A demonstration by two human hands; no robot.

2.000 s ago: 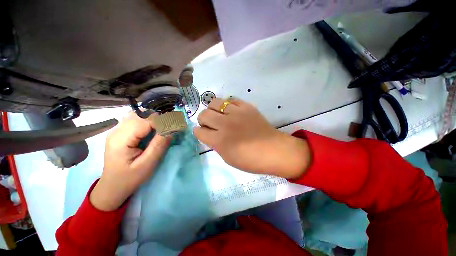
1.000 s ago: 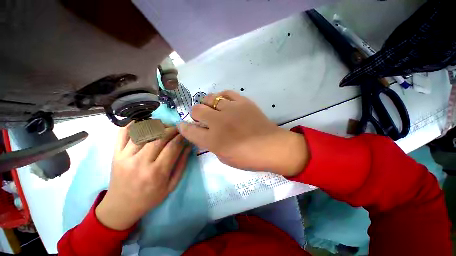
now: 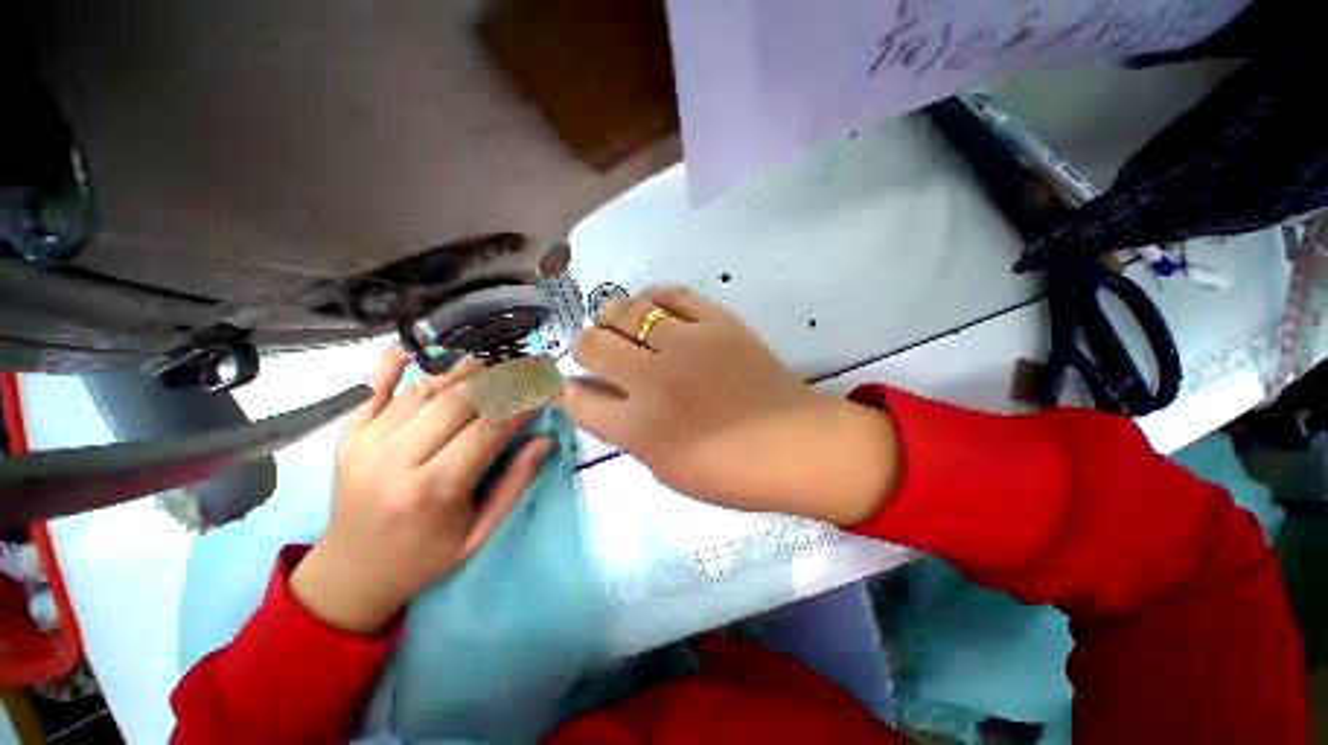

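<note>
Sheer aqua fabric point(image 3: 503, 626) runs from the needle area of the sewing machine point(image 3: 291, 131) down over the table's front edge. My left hand point(image 3: 423, 488) lies on the fabric left of and below the tan ribbed knob point(image 3: 516, 389), its fingers partly behind the knob and its thumb apart, lower right. My right hand point(image 3: 714, 400), with a ring, is right of the knob, its fingertips bent down at the fabric's edge beside the needle plate point(image 3: 562, 309). The needle and the fingertips' hold on the fabric are hidden.
Black shears point(image 3: 1085, 313) lie at the table's right, with a white pen point(image 3: 1037, 146) beside them. Dark checked cloth point(image 3: 1209, 160) covers the upper right. A paper note point(image 3: 816, 88) hangs at the top. A red basket point(image 3: 51, 611) is at far left. More aqua fabric point(image 3: 976, 648) hangs below the table.
The view has shifted, so the machine head sits lower and further right than a second ago. My left thumb has spread from the fingers. My right hand stays beside the needle plate.
</note>
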